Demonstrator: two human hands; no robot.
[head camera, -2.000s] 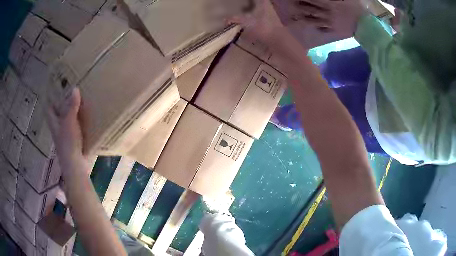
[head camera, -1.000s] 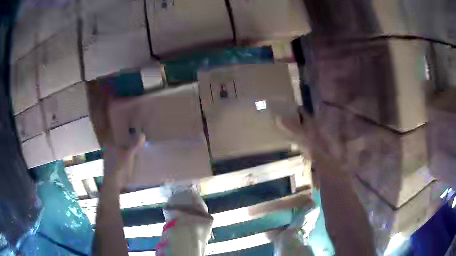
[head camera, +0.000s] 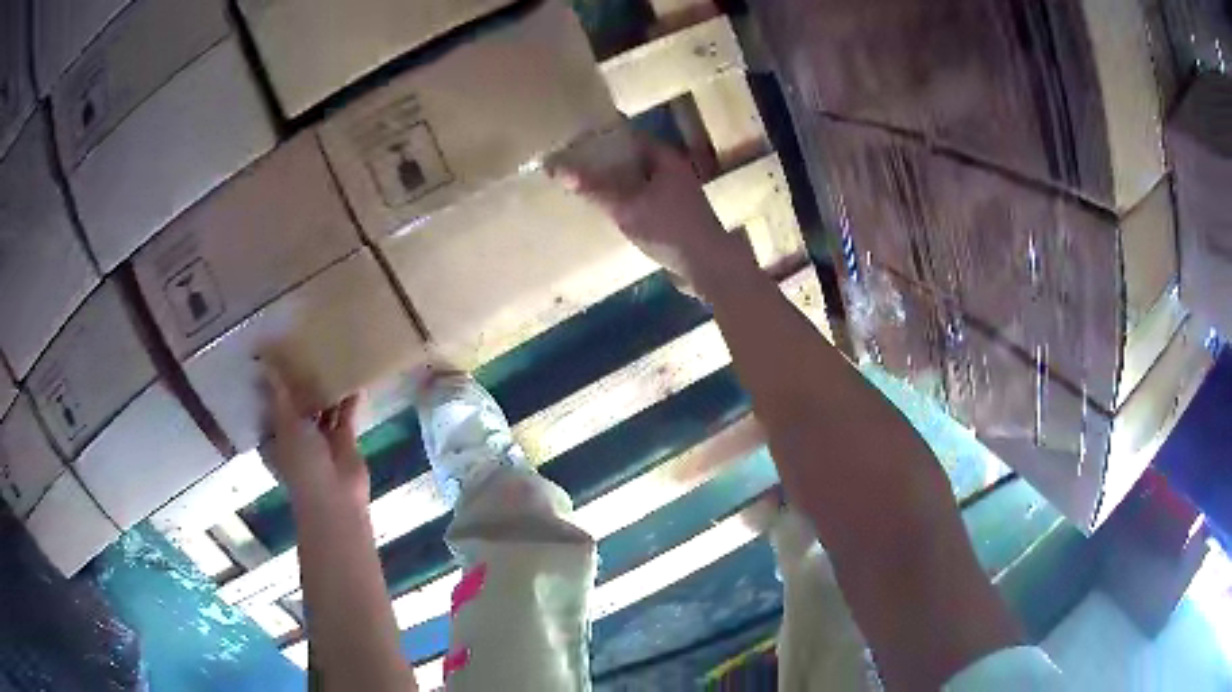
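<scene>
Two brown cartons lie side by side on the wooden pallet (head camera: 649, 392), against other cartons. My right hand (head camera: 642, 196) rests on the near right corner of the right carton (head camera: 473, 250), which shows a boxed fragile mark; its fingers are bent over the edge. My left hand (head camera: 318, 426) is at the near face of the left carton (head camera: 304, 331), slightly blurred, with fingers apart. Whether its fingertips still press on the carton is hard to tell.
More cartons (head camera: 169, 156) stand in rows at the left and back. A film-wrapped carton stack (head camera: 973, 230) stands on the right. My legs (head camera: 520, 568) are among the pallet slats. Green floor shows through the gaps. A yellow line (head camera: 736, 662) lies at the bottom.
The large carton that both hands held 2 seconds ago is no longer lifted. Since 1 second ago the two cartons have moved back and left against the others, and the view has tilted.
</scene>
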